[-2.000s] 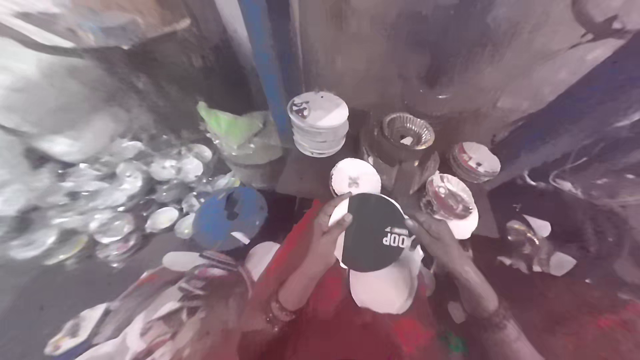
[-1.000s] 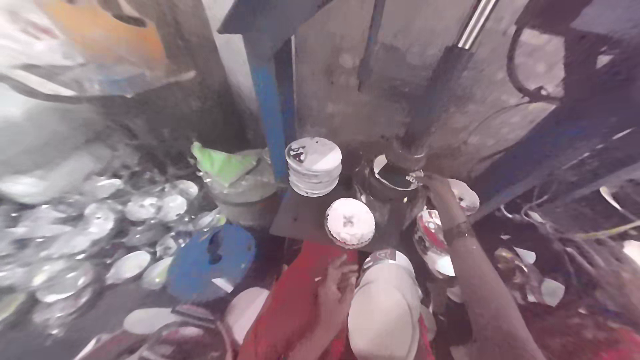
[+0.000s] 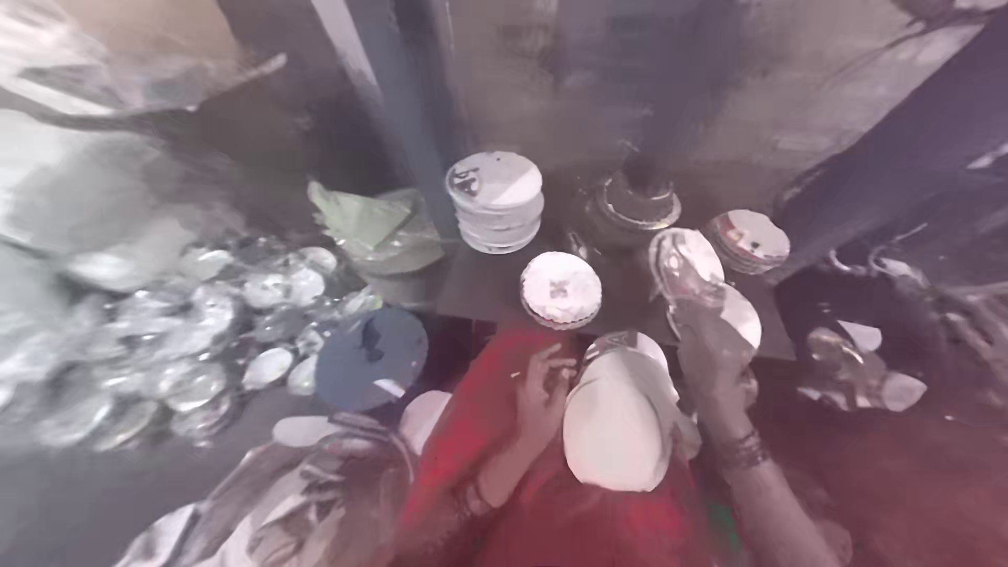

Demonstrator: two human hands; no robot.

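My left hand (image 3: pixel 543 394) hovers over the red cloth on my lap, fingers apart, holding nothing. Beside it, white discs (image 3: pixel 618 425) lie overlapping on my lap. My right hand (image 3: pixel 713 354) is at the shiny formed discs (image 3: pixel 685 260) on the right of the low dark work surface; its fingertips blur into them, so its hold is unclear. A small stack topped by a round white piece (image 3: pixel 561 288) stands in the middle. Behind it are a tall stack of white discs (image 3: pixel 496 201) and the round metal die of a press (image 3: pixel 639 203).
Shiny formed plates or bowls (image 3: pixel 189 339) lie heaped at left, near a blue round lid (image 3: pixel 372 358) and a container with green sheet (image 3: pixel 370 224). Another disc stack (image 3: pixel 748 240) stands right of the die. Scraps (image 3: pixel 858 362) lie farther right. A blue post (image 3: pixel 409 94) rises behind.
My right hand has moved from the press die back toward me, to the shiny discs at right. The dark printed disc held in both hands earliest is no longer in them. The press parts have shifted.
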